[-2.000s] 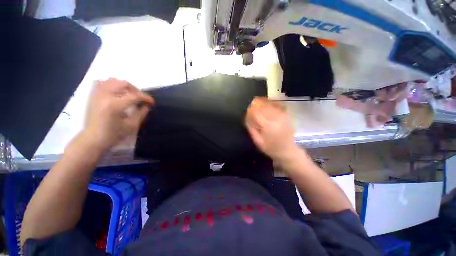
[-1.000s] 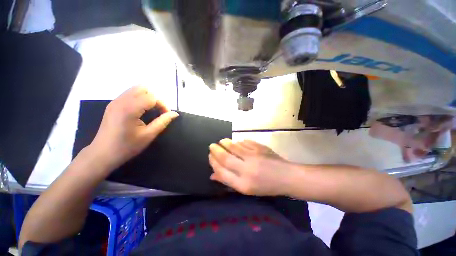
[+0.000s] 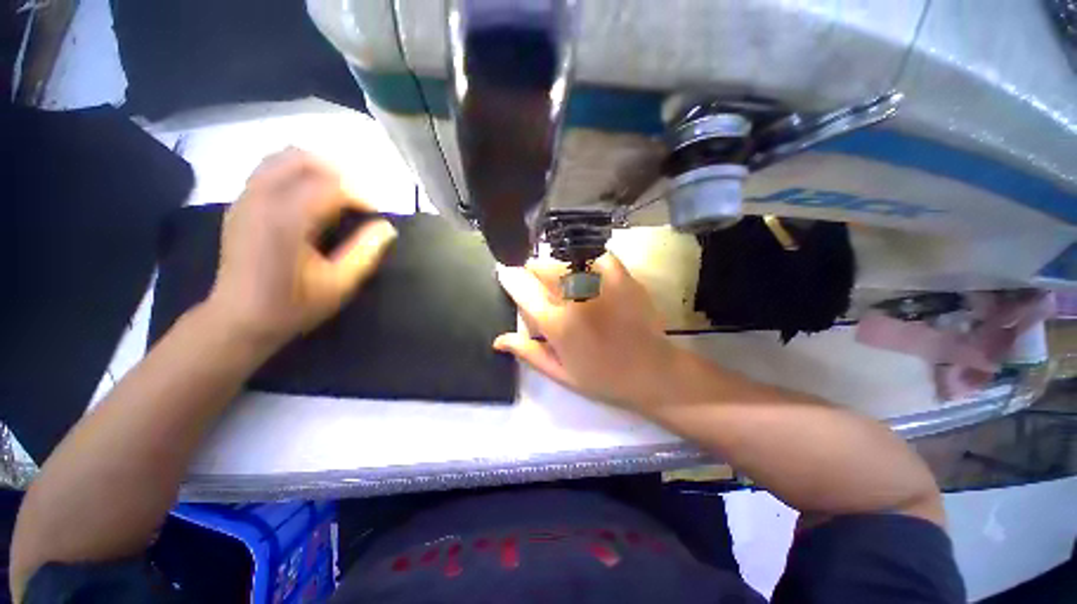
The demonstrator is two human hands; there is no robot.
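A black cut panel [image 3: 413, 309] lies flat on the machine bed, its upper right corner close beside the needle area. My left hand [image 3: 284, 254] is on its left part, slightly blurred, with dark cloth between thumb and fingers. My right hand [image 3: 608, 336] is at its right edge, with thumb and forefinger tips on the edge, set apart; whether they pinch the cloth cannot be told. The white sewing machine head [image 3: 614, 153] covers the needle and presser foot from view and partly overlaps my right fingers.
Small black pieces [image 3: 774, 277] lie stacked under the machine arm. Pink scraps [image 3: 963, 342] are at the right end. Large black panels [image 3: 71, 260] cover the left side. A blue plastic crate [image 3: 278, 549] is below the table's ribbed front edge [image 3: 472, 474].
The panel has moved up from the table's front edge towards the machine head. Both hands moved up with it, the right from the panel's lower right edge to beside the needle area. The view shifted too.
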